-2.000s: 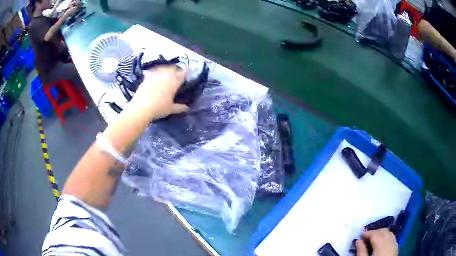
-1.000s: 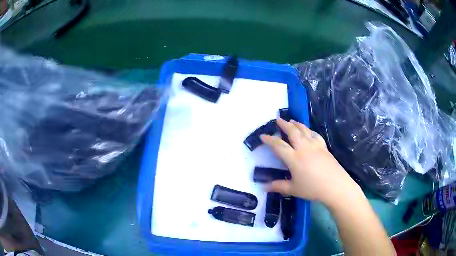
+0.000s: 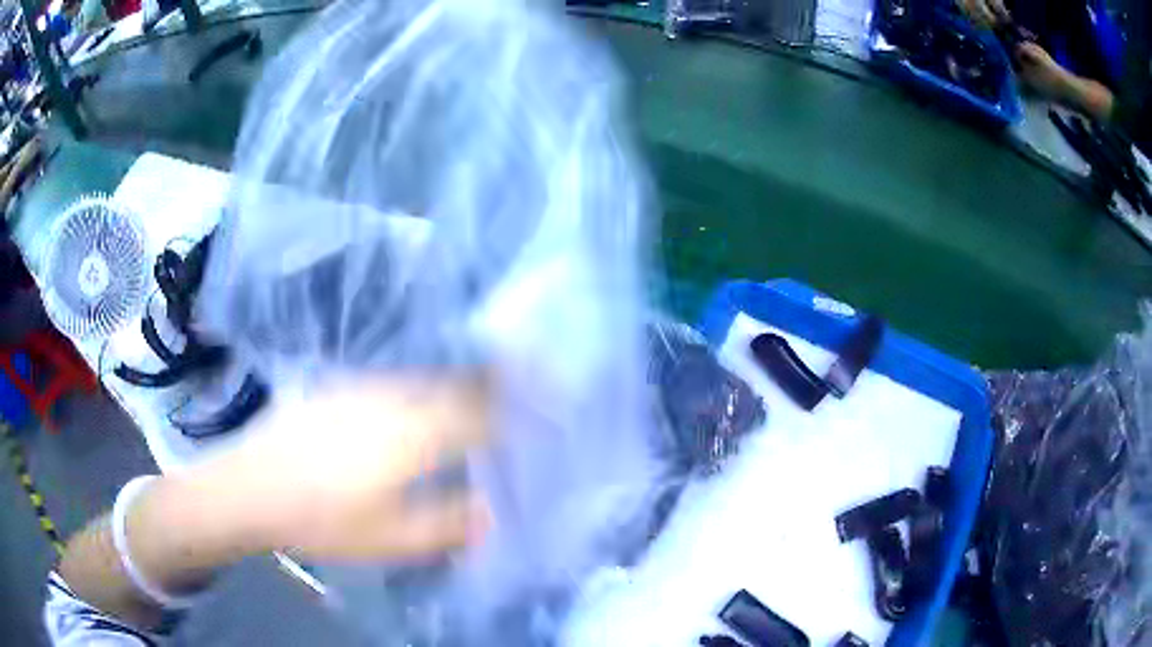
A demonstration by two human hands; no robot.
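Note:
My left hand, blurred, is at the left parts bag, whose clear plastic is raised and spread in front of the view. The fingertips seem to be on the plastic, with dark parts showing through lower down. The blue parts tray with its white liner is at the right. Black end housings lie in it: one and an upright-looking one at the far end, and several more along the right and near side. My right hand is out of the picture.
A white fan and black cabled parts are on the white sheet at left. The right parts bag stands beside the tray. A black band lies on the green belt. Another person's hand is at top right.
My left hand, out of view a second ago, is back at the left bag, and the plastic is lifted high. My right hand has left the tray and the picture. The view has turned left.

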